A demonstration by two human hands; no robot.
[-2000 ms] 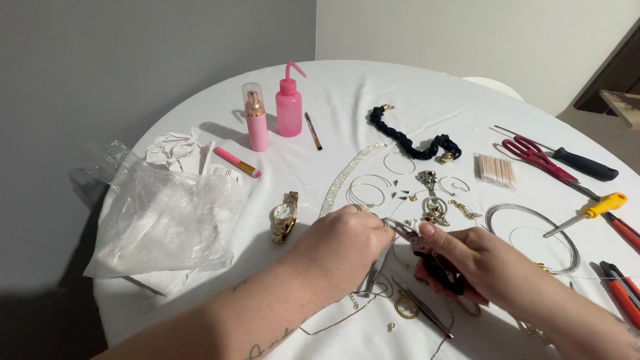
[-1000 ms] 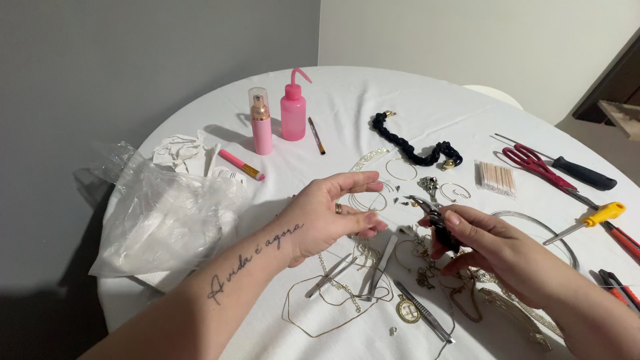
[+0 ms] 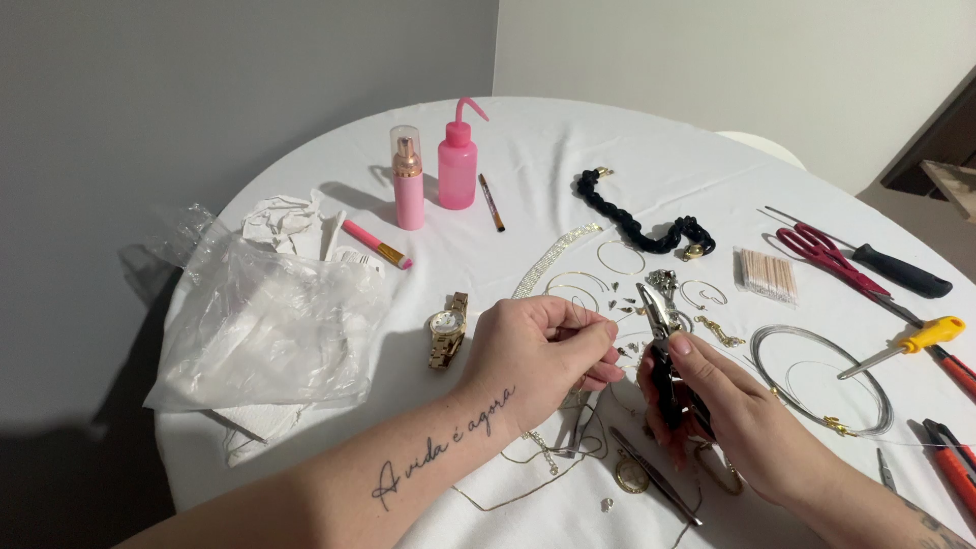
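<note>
Between its thumb and fingertips my left hand (image 3: 553, 347) pinches a thin wire (image 3: 624, 316) whose end points toward the pliers. My right hand (image 3: 720, 389) grips black-handled pliers (image 3: 657, 313), jaws up, just right of that wire. Small metal findings (image 3: 627, 309) and thin gold hoops (image 3: 621, 258) lie beyond the hands. Below them are metal tweezers (image 3: 656, 476), a round gold pendant (image 3: 631, 474) and a fine cord or chain (image 3: 518, 502). A gold wristwatch (image 3: 447, 329) lies left of my left hand. Part of the pliers' handles is hidden by my right hand.
Left are a clear plastic bag (image 3: 267, 335) and a pink brush (image 3: 377, 244). Behind stand a pink spray bottle (image 3: 408, 191) and a pink squeeze bottle (image 3: 457, 171). A black braided chain (image 3: 625, 221), cotton swabs (image 3: 766, 276), red-handled scissors (image 3: 831, 259), a wire coil (image 3: 820, 381) and a yellow-handled screwdriver (image 3: 926, 335) lie right.
One second ago my left hand's fingers were spread apart; now they are closed on the thin wire. The pliers in my right hand now point more upward.
</note>
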